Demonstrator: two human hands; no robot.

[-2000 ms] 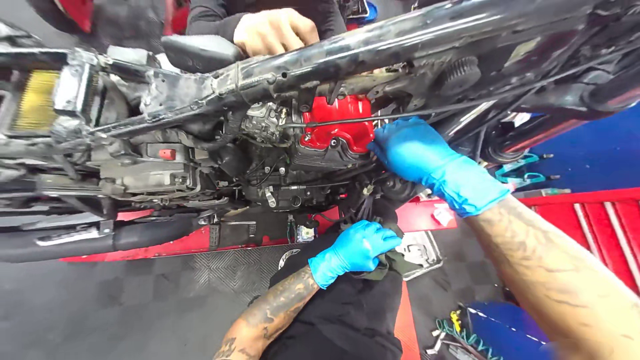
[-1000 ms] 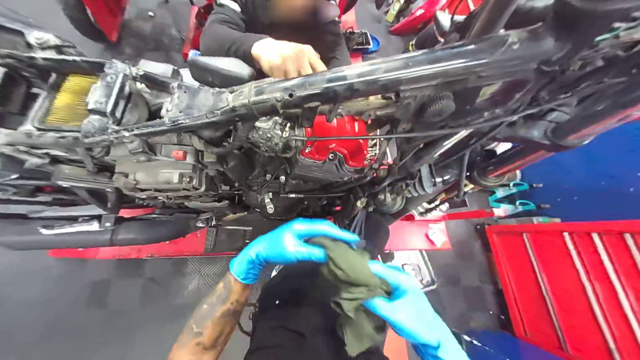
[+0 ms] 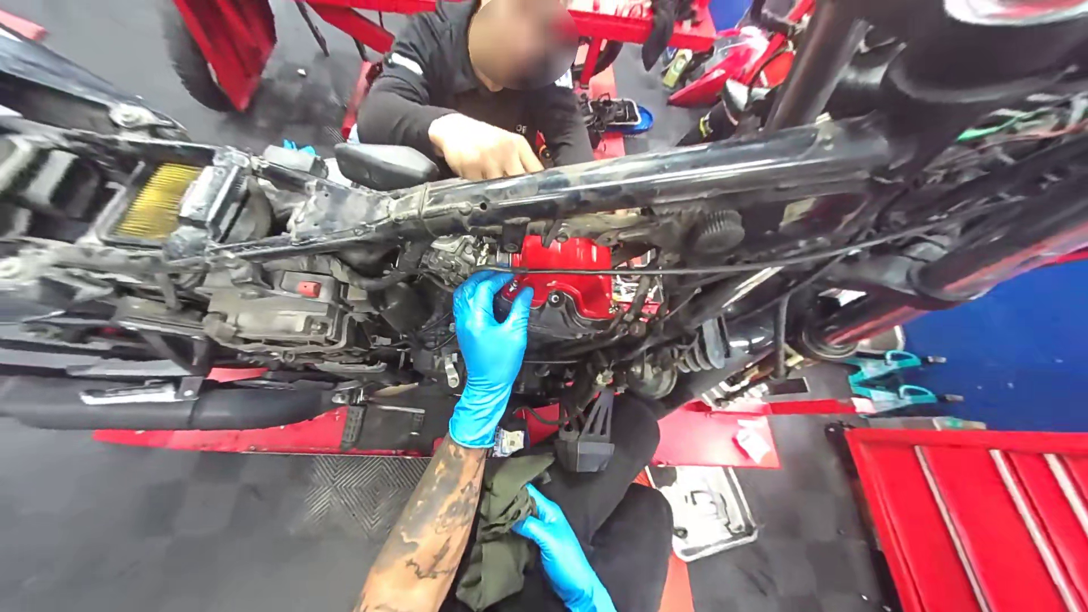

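My left hand, in a blue glove, reaches up to the left edge of the red engine cover on the stripped motorcycle. Its thumb and fingers are apart around a small part there that I cannot make out; whether it grips anything is unclear. Below, near my lap, my right hand, also blue-gloved, holds a dark green cloth. A thin dark cable runs across the red cover. The black frame tube passes above it, and a carburetor-like metal part sits to its left.
Across the motorcycle a co-worker's hand rests near the frame tube. A black foot pedal juts out by my knee. A white tray lies on the floor, with a red tool cabinet at the right. Teal-handled tools hang nearby.
My left hand has gone up from the cloth to the red cover's left edge. The right hand, at the cover's right side two seconds ago, is now low with the green cloth.
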